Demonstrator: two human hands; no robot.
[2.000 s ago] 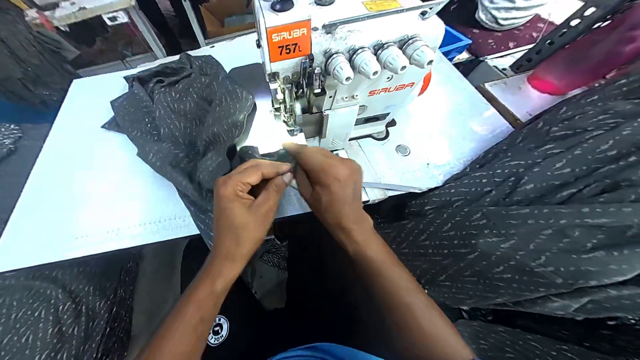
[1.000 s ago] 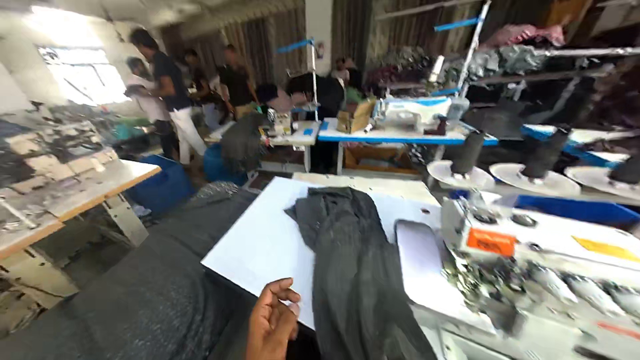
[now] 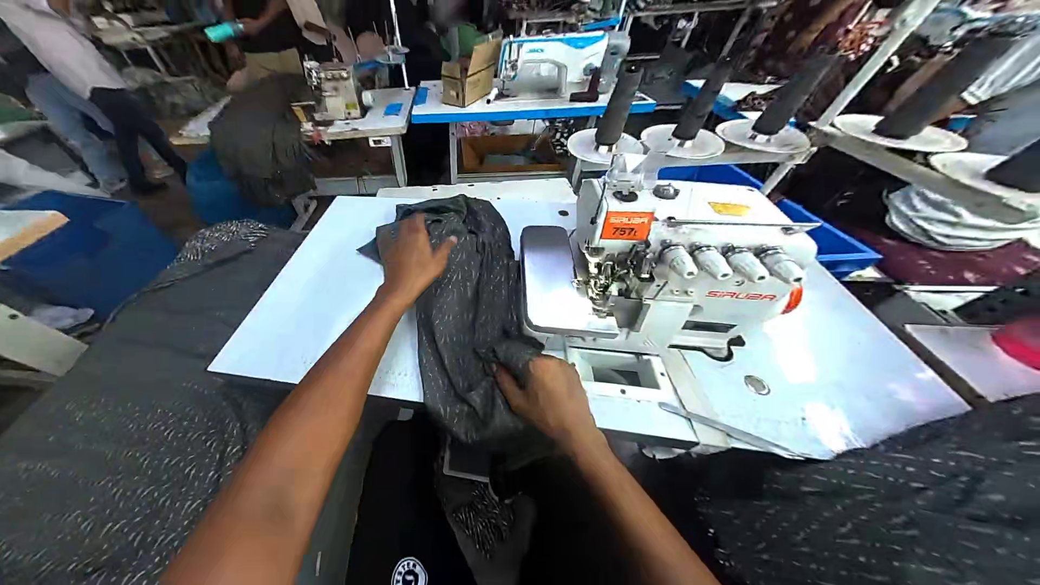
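Note:
A dark grey patterned fabric piece lies lengthwise on the white table left of a Siruba overlock sewing machine, its near end hanging over the front edge. My left hand rests on the far end of the fabric with thumb and fingers apart; whether it pinches any cloth cannot be told. Near the table's front edge, my right hand grips a gathered part of the fabric, its fingertips partly hidden. Between the fabric and the needle area is the machine's flat grey cloth plate.
Large dark fabric heaps lie beside the table on the left and right. Thread cones stand behind the machine, near a blue tray. Further back are another sewing machine, a cardboard box and people standing.
The view has swung down from the room to the table. My left hand, beside the fabric one second ago, is now on its far end. My right hand has come into view, gripping the cloth.

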